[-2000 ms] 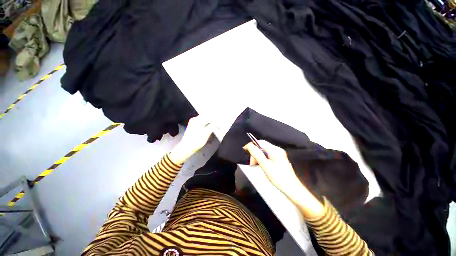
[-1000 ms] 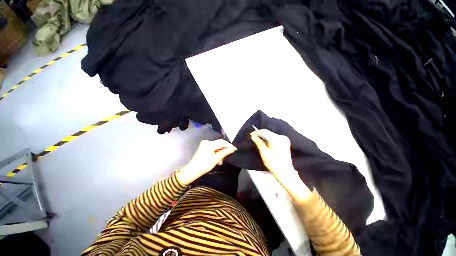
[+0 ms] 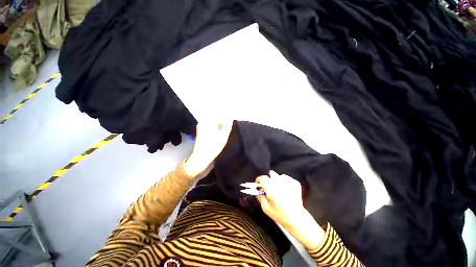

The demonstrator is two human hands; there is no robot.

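A black garment lies over the near part of the white table and hangs over its front edge. My left hand is at the garment's left end, its fingertips at the cloth's upper left corner by the table edge. My right hand is lower and to the right, over the garment, with thread snips in its palm. The pale blades point left and look slightly apart. The cloth between my hands is folded. Whether the right fingertips also pinch cloth is unclear.
A large black garment pile lies behind and left of the white table top. More black cloth with pale threads covers the right. Khaki cloth is at upper left. A grey metal frame stands lower left.
My left hand has moved up to the garment's upper left corner. My right hand has moved down, and the snips now show clearly. The cloth has shifted and folded between them. The view has shifted.
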